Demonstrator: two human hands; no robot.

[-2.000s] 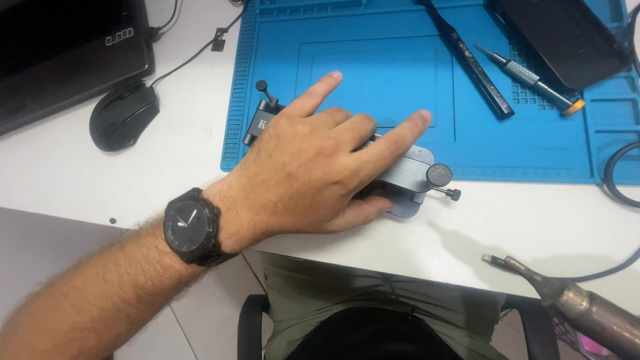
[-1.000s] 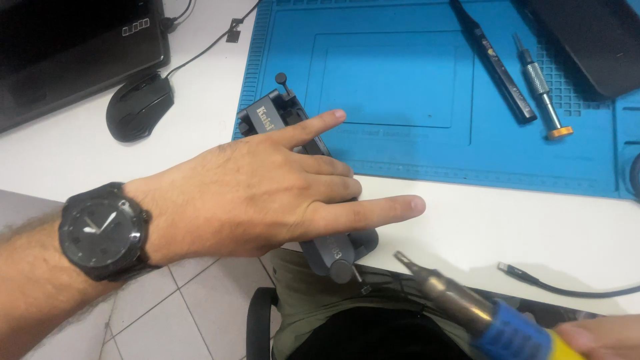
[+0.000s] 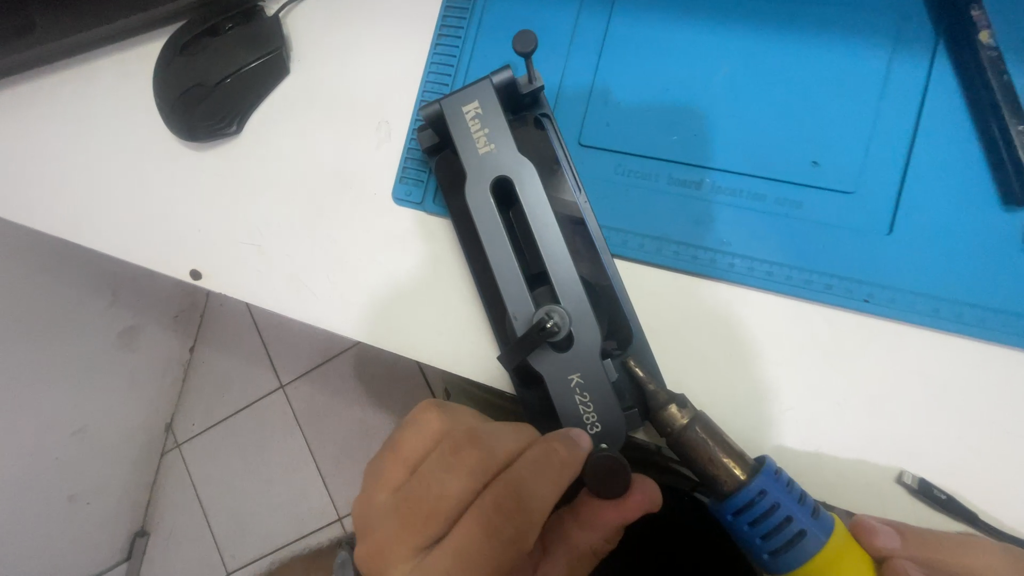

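A dark metal Kaisi holding fixture (image 3: 524, 232) lies slantwise over the desk's near edge, its upper end on the blue mat. A dark, glossy flat piece (image 3: 564, 192) shows beneath its slotted bar. My left hand (image 3: 496, 488) grips the fixture's near end, thumb and fingers around a black round knob (image 3: 607, 473). My right hand (image 3: 936, 548), partly cut off by the frame, holds a soldering iron (image 3: 772, 512) with a yellow and blue handle. The iron's tip is at the fixture's right side, near its lower end; whether it touches cannot be told.
A blue silicone work mat (image 3: 760, 128) covers the back right. On it lies a black pen-like tool (image 3: 984, 96). A black mouse (image 3: 222, 72) is at upper left beside a dark laptop edge. A cable plug (image 3: 920, 484) rests at the desk's right. Tiled floor (image 3: 264, 424) shows below left.
My left hand has moved from across the fixture's top to its near-end knob, uncovering the slotted bar. The soldering iron has come to the fixture's side. The view is closer.
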